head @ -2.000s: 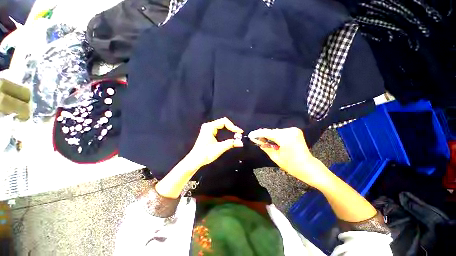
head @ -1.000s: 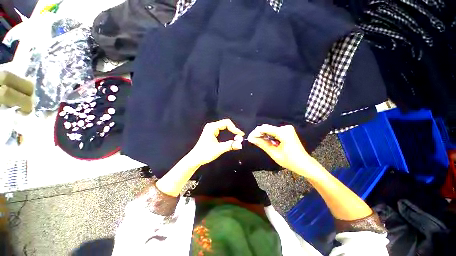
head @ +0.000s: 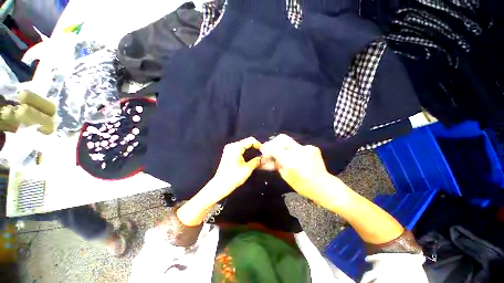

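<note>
The navy garment (head: 276, 99), with black-and-white check at its armhole, lies spread in front of me and hangs over my lap. My left hand (head: 236, 164) pinches thumb and forefinger together at the garment's lower middle, on a tiny pale button, mostly hidden by fingers. My right hand (head: 301, 166) is closed, its fingertips touching my left fingertips. The thread snips in its palm are almost wholly hidden now. No needle or thread can be made out. Tiny white dots show on the cloth.
A black, red-edged pad (head: 91, 160) with pale discs lies left, beside a crinkled clear bag (head: 88, 83). Blue plastic crates (head: 417, 160) stand right, and checked-edged dark garments (head: 436, 61) lie upper right. A person's leg and shoe (head: 122, 237) show lower left.
My right hand has moved left and its fingertips now meet my left fingertips, hiding the coloured part of the snips. The view has shifted slightly. A leg and shoe have appeared at lower left.
</note>
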